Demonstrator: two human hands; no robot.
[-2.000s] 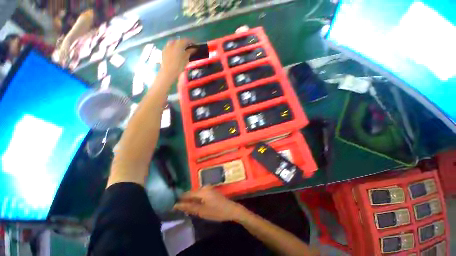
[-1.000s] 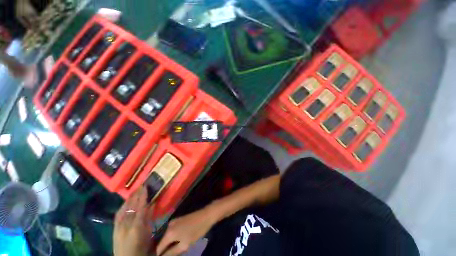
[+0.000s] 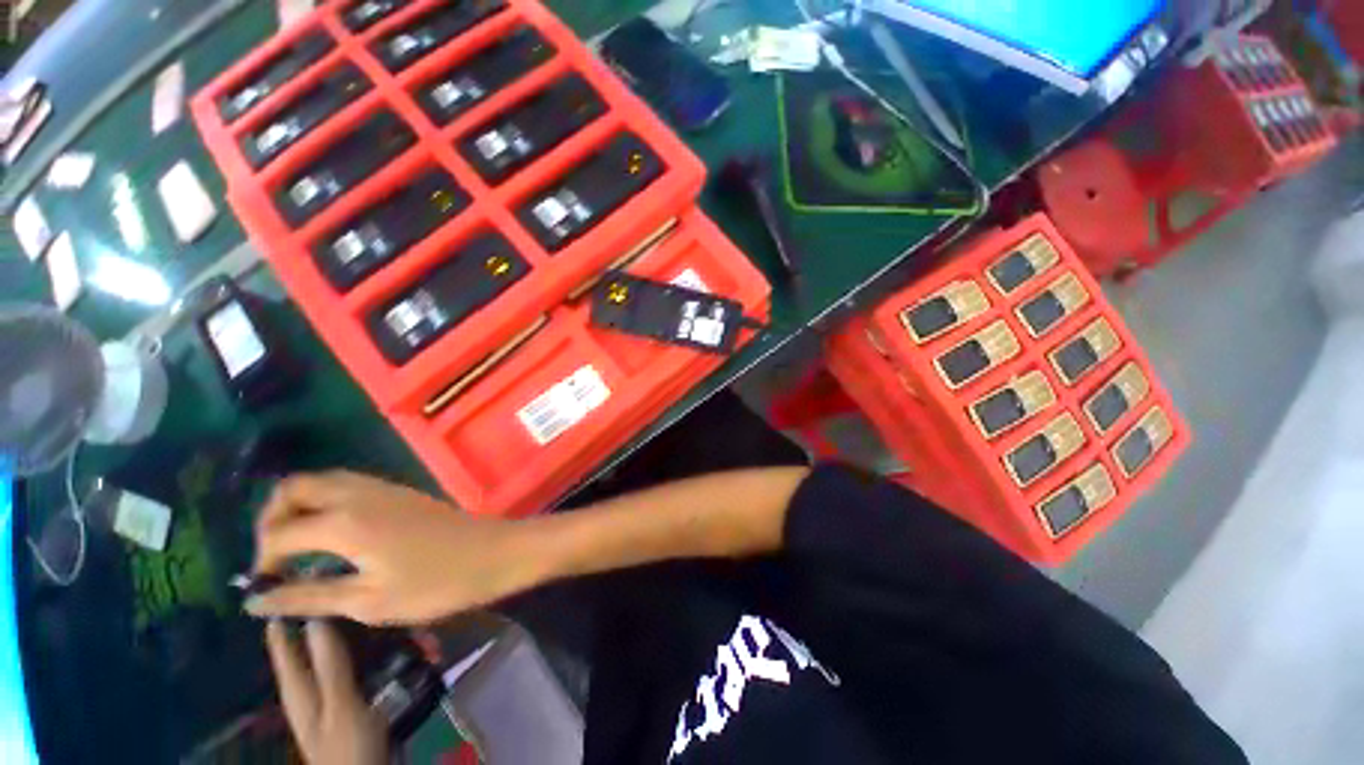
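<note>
A red slotted tray (image 3: 476,486) stands on the bench with black-backed phones in its slots. One phone (image 3: 669,313) lies askew over the front right slot. The front left slot is empty and shows a white label (image 3: 564,405). My right hand (image 3: 367,550) is left of the tray's front corner, its fingertips closed around a small dark object, blurred. My left hand (image 3: 325,695) is just below it, partly cut off by the bottom edge. A dark thing with pale marks (image 3: 404,685) is beside it; whether this hand grips it is unclear.
A white fan (image 3: 132,392) and a black device with a white label (image 3: 235,344) are at the left. A dark device (image 3: 666,72) and a green-edged mat (image 3: 880,147) lie beyond the tray. Stacked red trays (image 3: 913,434) with gold-fronted phones stand at the right.
The gold-fronted phone has left the front left slot. Both hands have moved away from the tray to the left, and my right hand is now above my left. The view has shifted.
</note>
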